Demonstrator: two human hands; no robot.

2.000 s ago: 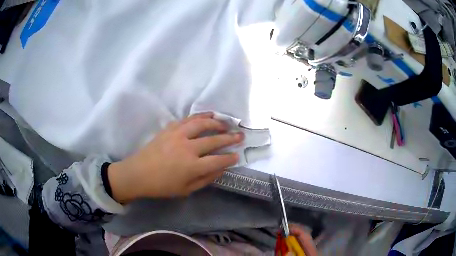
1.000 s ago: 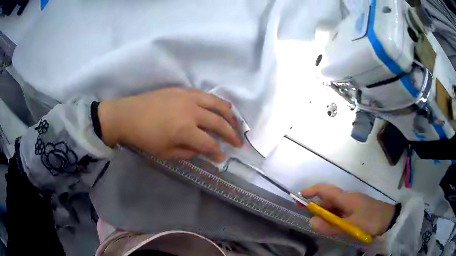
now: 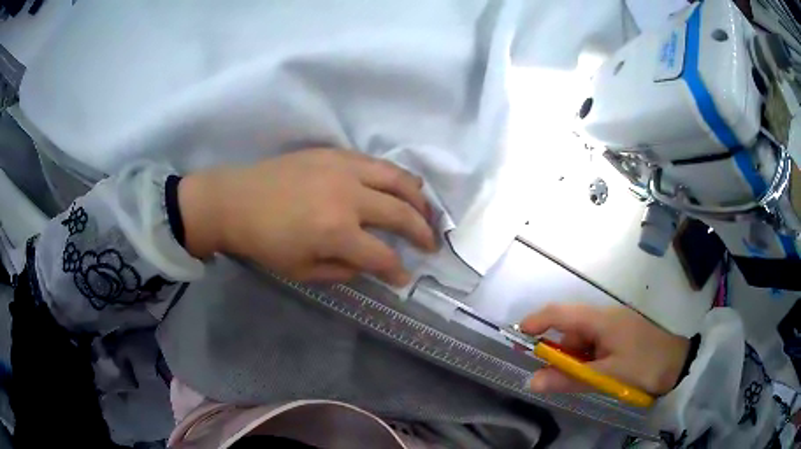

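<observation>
My left hand [image 3: 321,215] lies palm down, fingers bent, on the edge of a pale smooth fabric panel [image 3: 263,96] and presses it on the table near its front edge. My right hand [image 3: 610,351] holds scissors [image 3: 593,373] with orange and red handles. The scissors' blades point left and reach the small fabric edge just beside my left fingertips. The blade tips are partly hidden at the fabric, so I cannot tell if they are inside it.
A white sewing machine head [image 3: 676,88] with a blue stripe stands at the upper right. A tape measure strip [image 3: 422,338] runs along the table's front edge. Grey textured fabric [image 3: 272,351] hangs below it. A dark flat object [image 3: 700,254] lies beyond the machine head.
My right hand has come in from the bottom edge with the scissors, and their blades now reach the fabric edge. My left hand has shifted slightly. The view has moved, so the machine sits further right.
</observation>
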